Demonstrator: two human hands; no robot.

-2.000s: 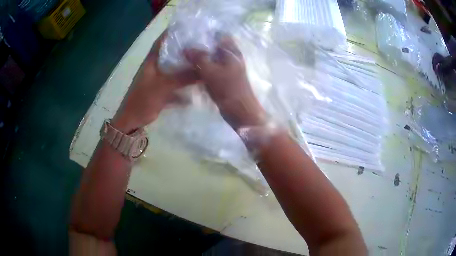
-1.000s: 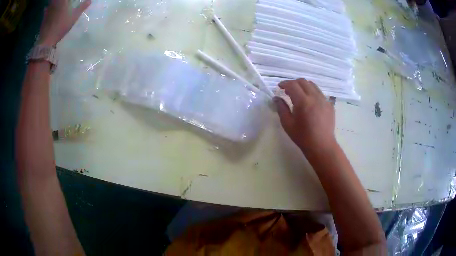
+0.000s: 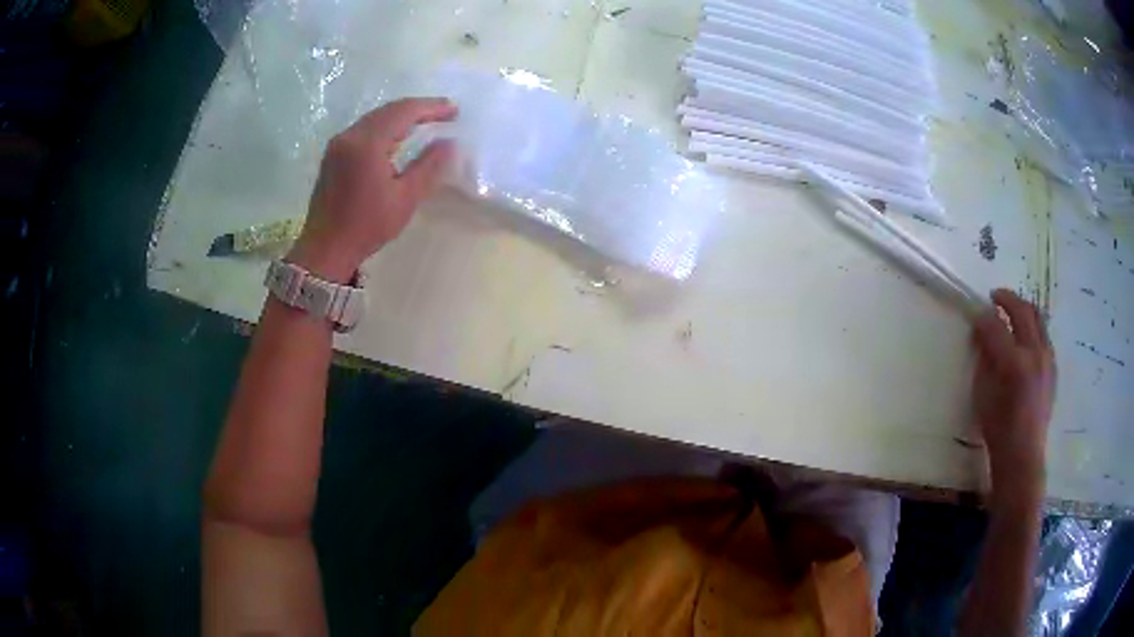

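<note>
My right hand (image 3: 1014, 355) is closed on the near ends of a few white sticks (image 3: 902, 244) at the right, their other ends reaching up to the row. A row of many white sticks (image 3: 815, 93) lies side by side at the upper middle-right. A stack of clear, milky bags (image 3: 578, 181) lies in the middle of the table. My left hand (image 3: 379, 174) is at the stack's left end, thumb and fingers apart; whether it touches a bag is unclear.
A small cutter with a yellowish body (image 3: 264, 237) lies near the left edge of the table (image 3: 597, 361). Loose clear plastic (image 3: 292, 69) is at the upper left, more clear bags (image 3: 1057, 112) at the upper right. Shiny clear packs (image 3: 1072, 566) show below the table at right.
My left hand has come from the far left corner to the bag stack's left end. My right hand has moved right and nearer the table's front edge, with the sticks.
</note>
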